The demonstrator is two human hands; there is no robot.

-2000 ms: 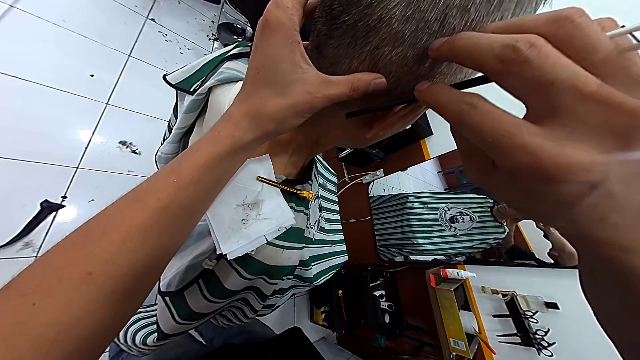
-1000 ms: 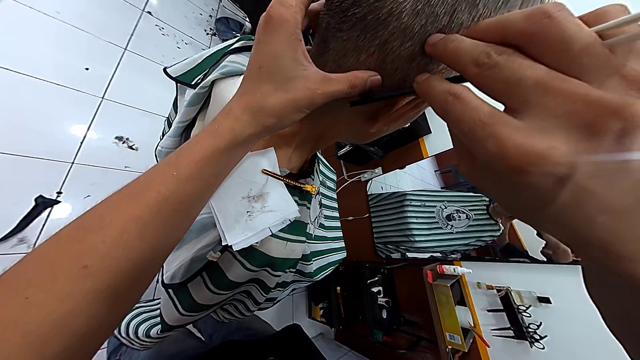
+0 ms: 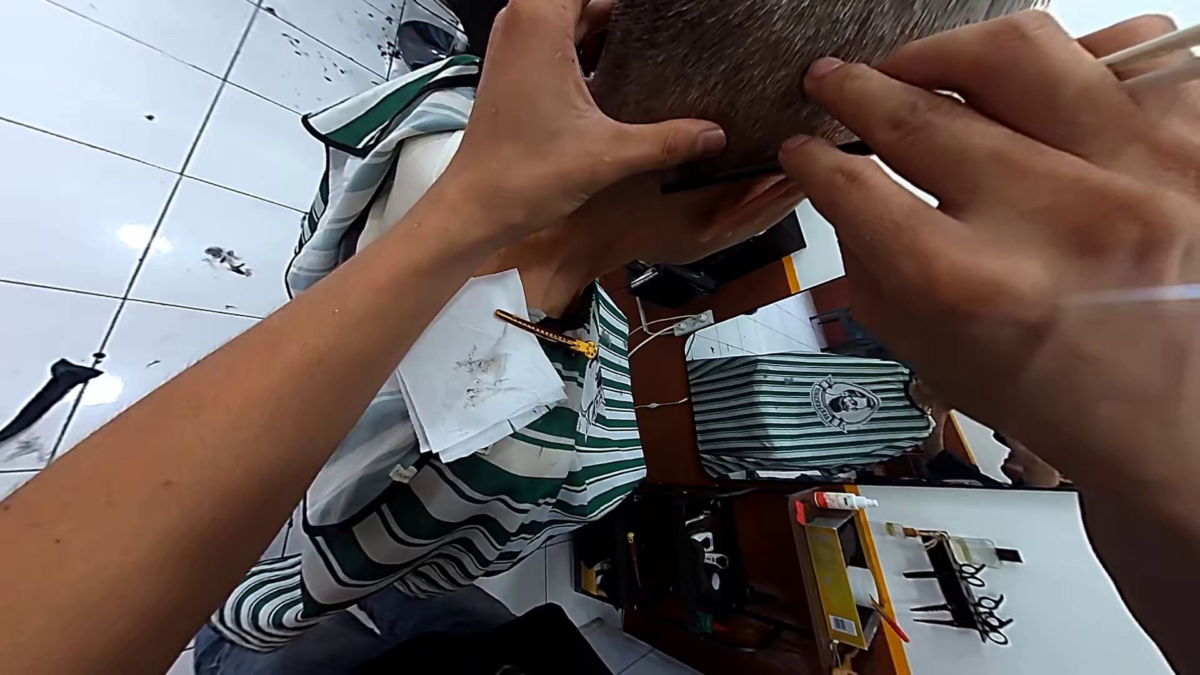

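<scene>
A seated person's closely cropped head [image 3: 722, 75] fills the top centre. My left hand [image 3: 562, 131] lies on the back of the head and neck, thumb and fingers spread, nothing seen in it. At the right, my right hand [image 3: 1012, 159] pinches a thin black blade-like tool [image 3: 722, 176] against the hair edge near the ear; its handle is hidden, and pale handle ends [image 3: 1158, 56] stick out past the fingers. Folded white tissue [image 3: 483, 366] bearing hair clippings lies on the shoulder, beside a gold clip [image 3: 548, 335]. A green-and-white striped cape [image 3: 553, 469] covers the person.
A mirror shows the striped cape [image 3: 769, 412]. Below are a shelf with a yellow box [image 3: 832, 581], a red-and-white bottle [image 3: 844, 501] and a rack of scissors [image 3: 961, 586]. Clipped hair [image 3: 228, 261] lies on the white tiled floor, with a black chair part [image 3: 52, 394] at the left.
</scene>
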